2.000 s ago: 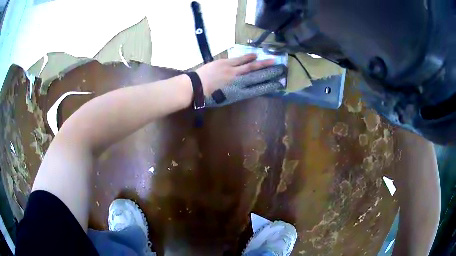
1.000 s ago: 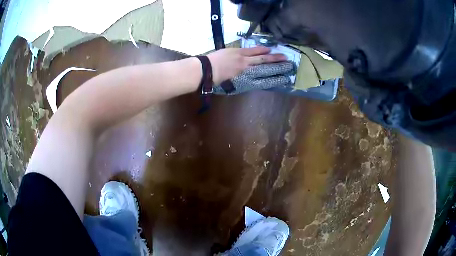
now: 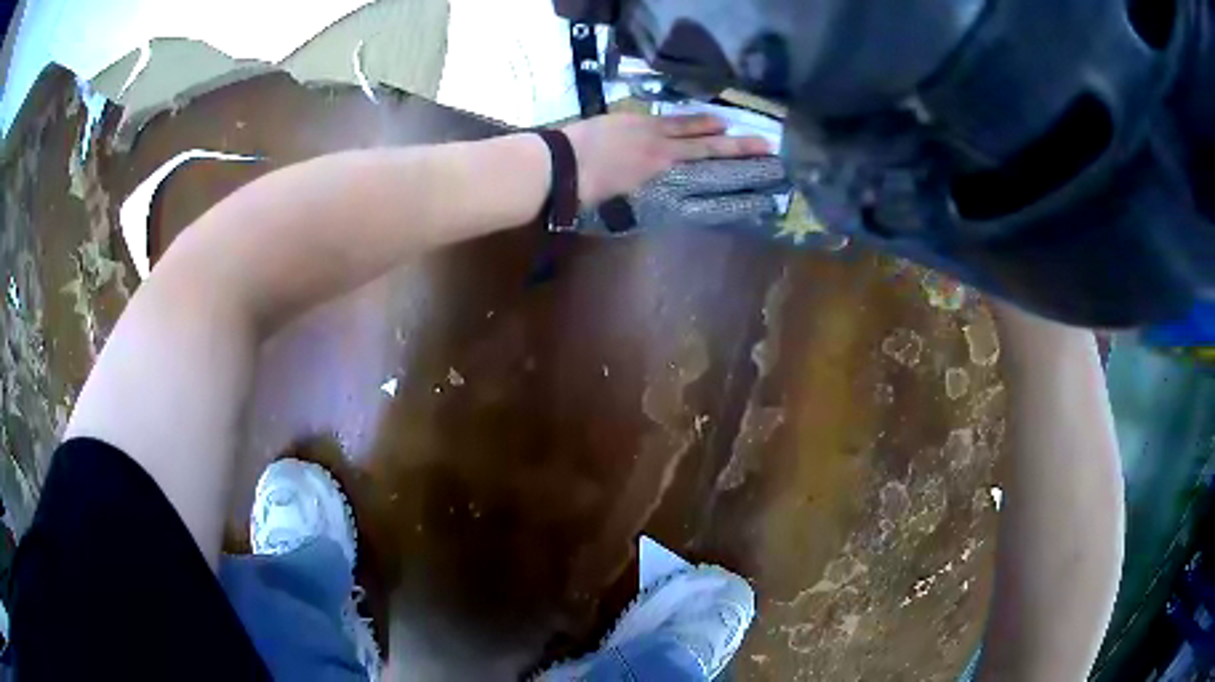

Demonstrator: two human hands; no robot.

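Observation:
The dark motor body of the cutting machine (image 3: 959,147) fills the upper right and hides its blade and base plate. My left hand (image 3: 680,173), in a grey mesh glove with some fingers bare, lies flat with fingers extended on a white-topped piece (image 3: 753,123), left of the machine. A small tan fabric edge (image 3: 802,220) shows by the fingertips. My right forearm comes up the right side; the right hand is hidden behind the machine. The white paper marker (image 3: 500,67) lies behind my left wrist.
Tan fabric offcuts (image 3: 400,51) lie at the upper left. A curved white paper scrap (image 3: 144,213) lies on the worn brown table (image 3: 533,400). White shoes (image 3: 300,509) and a white triangular scrap (image 3: 656,562) are at the bottom. Green floor (image 3: 1153,440) shows at the right.
The machine has moved left and upward in view, now covering the base plate and most of the tan fabric beside my left hand. My left hand stays flat and appears slightly higher.

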